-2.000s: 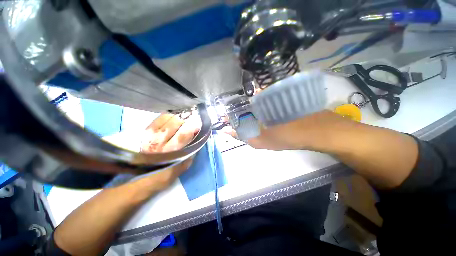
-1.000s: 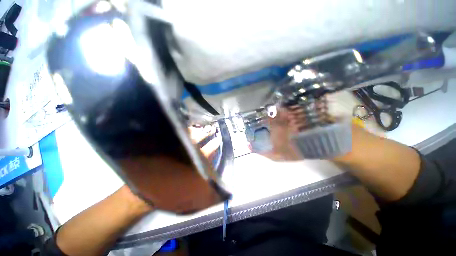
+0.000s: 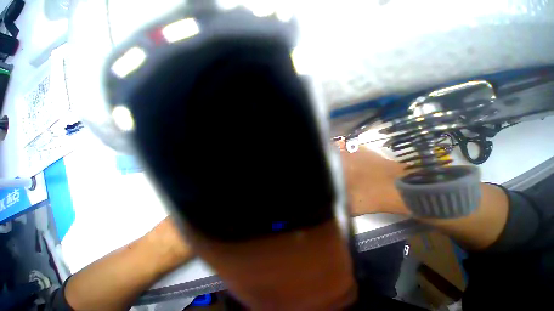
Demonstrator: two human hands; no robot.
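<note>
The sewing machine head [image 3: 376, 48] fills the top of the view. Its large curved shiny guard [image 3: 231, 140], dark in the middle, blocks the centre and hides the needle area. My left forearm [image 3: 130, 258] reaches in from the lower left, but the left hand is hidden behind the guard. My right hand [image 3: 367, 182] lies right of the guard, partly cut off by it; its fingers are not clear. The grey ribbed tension dial [image 3: 438, 193] with its coiled spring overlaps my right wrist. The fabric at the needle is hidden.
Dark-handled shears [image 3: 474, 146] lie at the right, with a yellow round thing [image 3: 438, 156] beside them. Printed paper [image 3: 45, 112] is at the far left, above a light-blue piece [image 3: 59, 200]. The grey table edge [image 3: 383, 235] runs along the front.
The view has moved closer to the machine. The guard now covers the centre, hiding my left hand, the needle and the hanging blue strip. The dial appears farther right and lower.
</note>
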